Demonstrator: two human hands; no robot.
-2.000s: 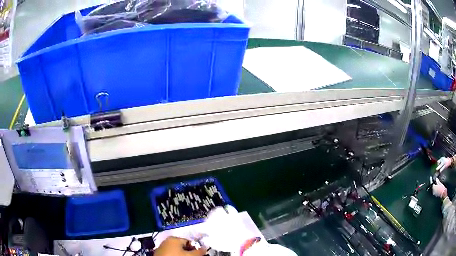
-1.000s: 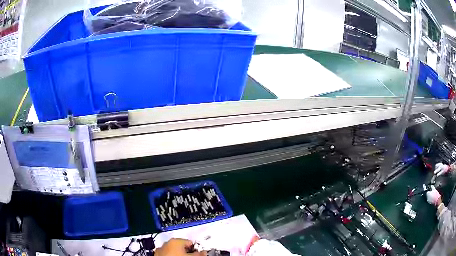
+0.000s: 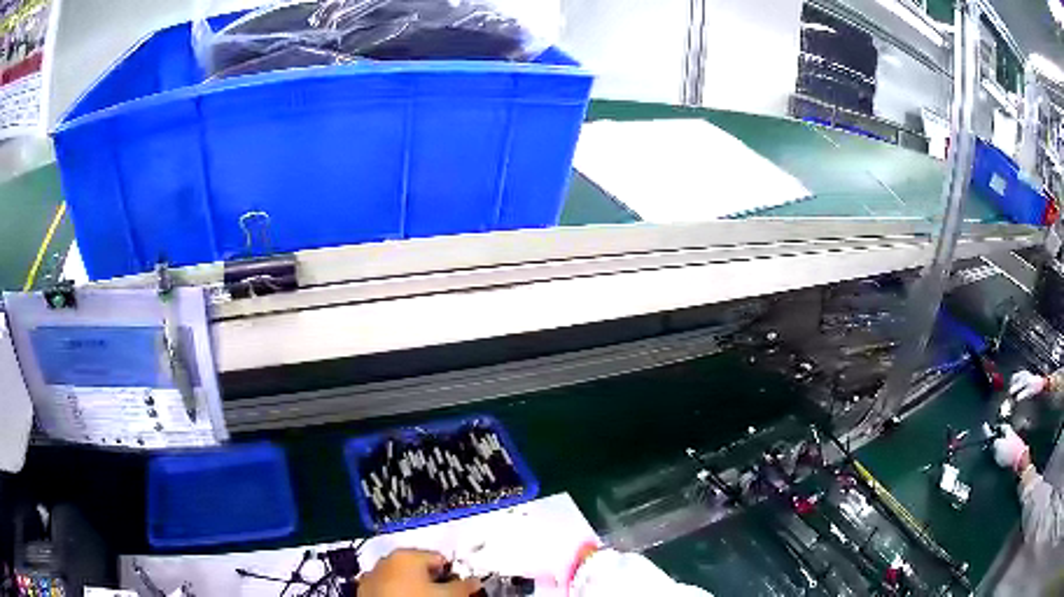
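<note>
My left hand (image 3: 408, 574), bare-looking and cut off by the bottom edge, has its fingertips closed on a small dark part (image 3: 448, 573). My right hand (image 3: 531, 555), in a white glove, is close beside it, low and blurred. A dark and silvery piece (image 3: 504, 585) shows between the hands; which hand bears it is unclear. Black cabled parts (image 3: 313, 569) lie on the white sheet (image 3: 228, 567), left of my left hand. A blue tray (image 3: 532, 487) of short silver and black pieces stands behind the hands.
An empty blue tray (image 3: 222, 496) is at left, a dark device (image 3: 47, 548) with coloured buttons beyond it. The shelf rail (image 3: 583, 262) crosses above, bearing a large blue bin (image 3: 327, 163). At right are clear plastic trays (image 3: 805, 513) and another worker's gloved hands (image 3: 1013, 448).
My right hand has moved down from the filled tray's near corner to beside my left hand. The dark and silvery piece now shows between them. My left hand has stayed nearly in place.
</note>
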